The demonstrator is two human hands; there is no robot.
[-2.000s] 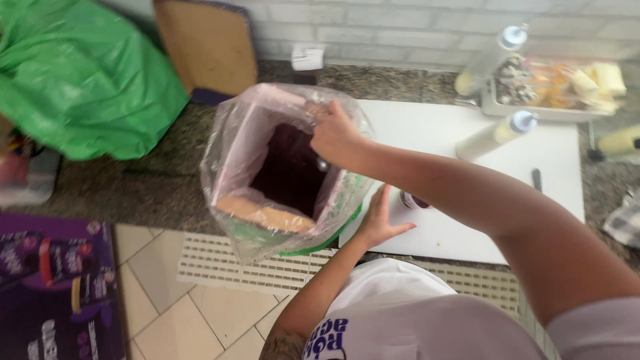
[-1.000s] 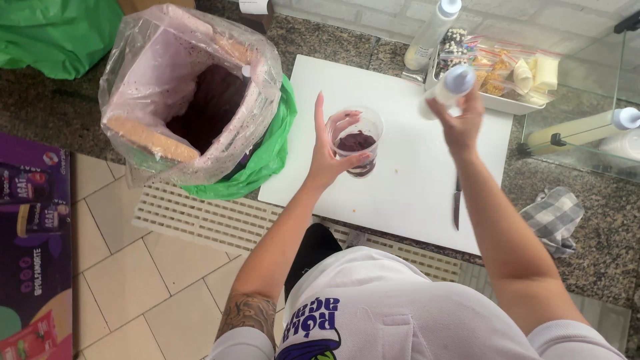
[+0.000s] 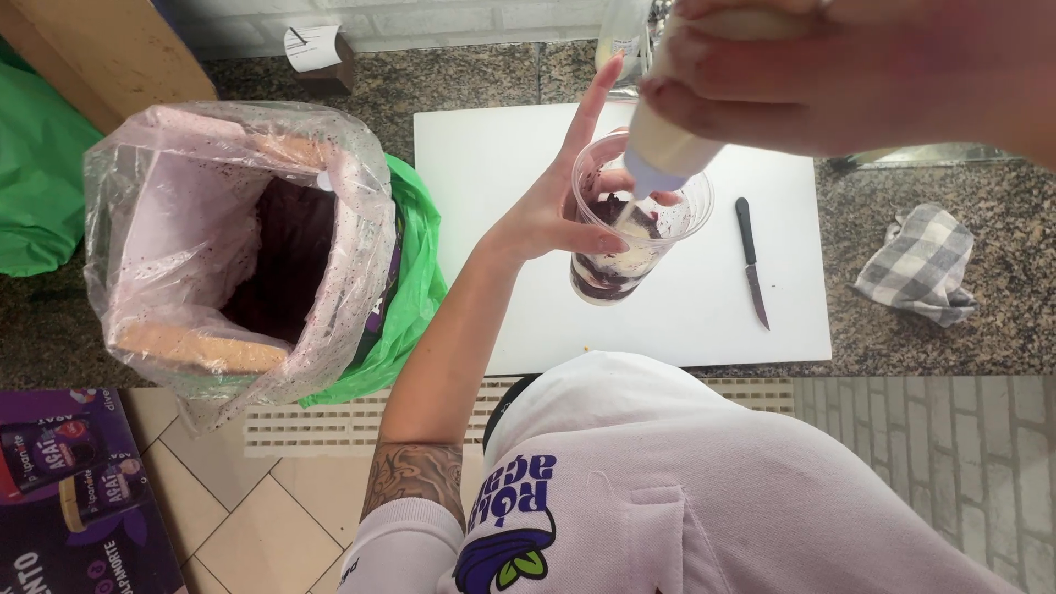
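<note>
My left hand (image 3: 549,210) is wrapped around a clear plastic cup (image 3: 615,268), tilted above a white cutting board (image 3: 528,322). Dark purple açaí and a pale cream show in layers inside the cup. My right hand (image 3: 767,74) grips a squeeze bottle (image 3: 672,136) of pale cream, nozzle down into the cup's mouth, and a thin pale stream runs from its tip. A knife with a black handle (image 3: 747,235) lies on the board, right of the cup.
An open box lined with a plastic bag (image 3: 338,289), dark purple inside, stands at left within a green bag (image 3: 421,280). A checkered cloth (image 3: 920,264) lies on the granite counter at right. Behind are a card holder (image 3: 326,74) and another bottle (image 3: 619,45); a brown tray (image 3: 115,58) leans at upper left.
My right hand was in the lined box, then held the squeeze bottle right of the cup; now the bottle is inverted over the cup. My left hand has closed around the cup.
</note>
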